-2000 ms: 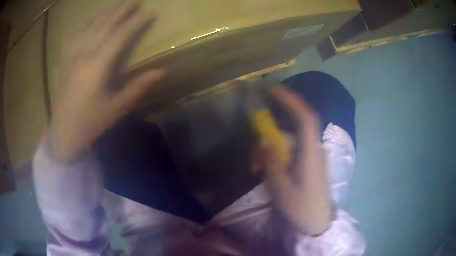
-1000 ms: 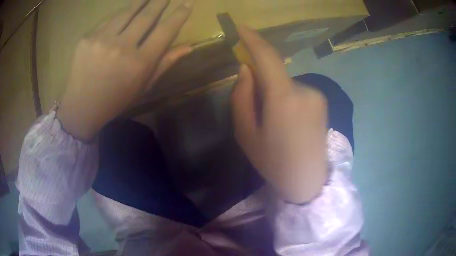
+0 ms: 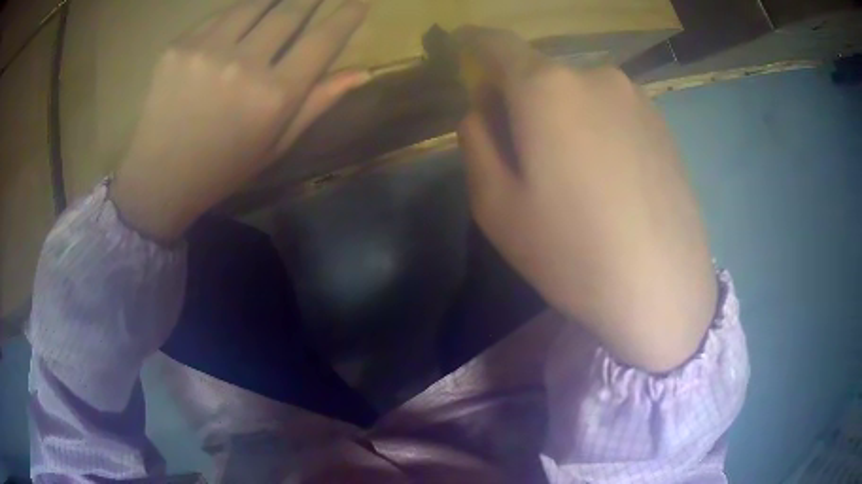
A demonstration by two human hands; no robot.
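A large brown carton [image 3: 416, 28] lies across the top of the view. My left hand [image 3: 222, 109] rests palm down on its top near the front edge, fingers spread, holding nothing. My right hand [image 3: 586, 180] is closed around a utility knife [image 3: 440, 45]. The knife's dark end shows past my fingers at the carton's near top edge; its yellow handle is mostly hidden in the hand. The hand is slightly blurred. I cannot tell whether the blade is in the cardboard.
A light wooden pallet edge [image 3: 378, 154] shows below the carton. More brown cartons [image 3: 723, 33] stand at the upper right above another pale pallet edge [image 3: 747, 74]. Blue-grey floor [image 3: 794, 217] lies on the right. My pink sleeves and dark-clothed legs are below.
My left hand came down flat on the carton top. My right hand first brought the knife up to the carton edge, then my right wrist and sleeve swung right while the knife end stayed at the edge.
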